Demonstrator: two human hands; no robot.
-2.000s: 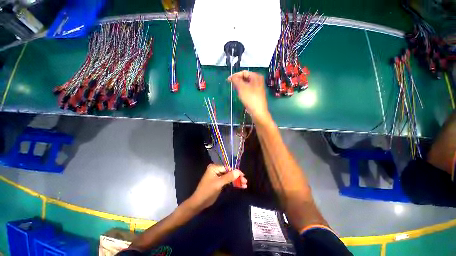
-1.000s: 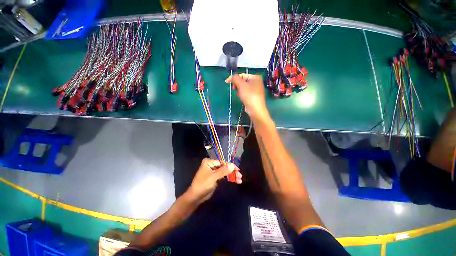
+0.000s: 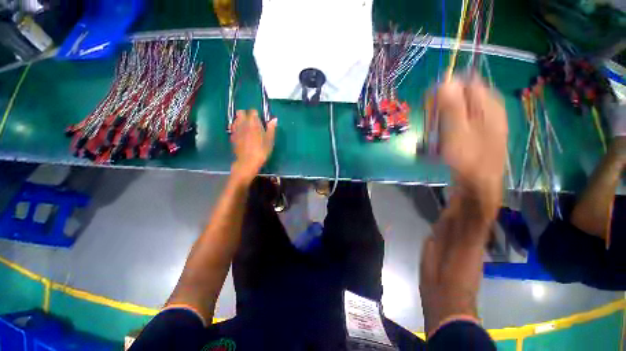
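My left hand (image 3: 252, 145) is over the bench left of the white machine (image 3: 314, 41), its fingers covering the lower ends of two leads (image 3: 233, 79); whether it grips them cannot be told. My right hand (image 3: 470, 130) is blurred and raised over the bench to the right. Multicolour wires (image 3: 473, 34) with yellow, red and blue strands rise from its fingers; their connector end is hidden. The black twisting head (image 3: 312, 79) on the machine's front holds no wire.
A large harness pile (image 3: 137, 103) lies at the left, a smaller bunch (image 3: 386, 116) right of the machine. Far-right harnesses (image 3: 539, 130) lie near a neighbour's arm (image 3: 600, 185). A blue tray (image 3: 99, 31) is back left. A grey-white cord (image 3: 334, 147) crosses the bench edge.
The lead stretched between my left hand and the machine is gone from there. My left hand has moved up to the bench leads; my right hand has swung right with wires in it.
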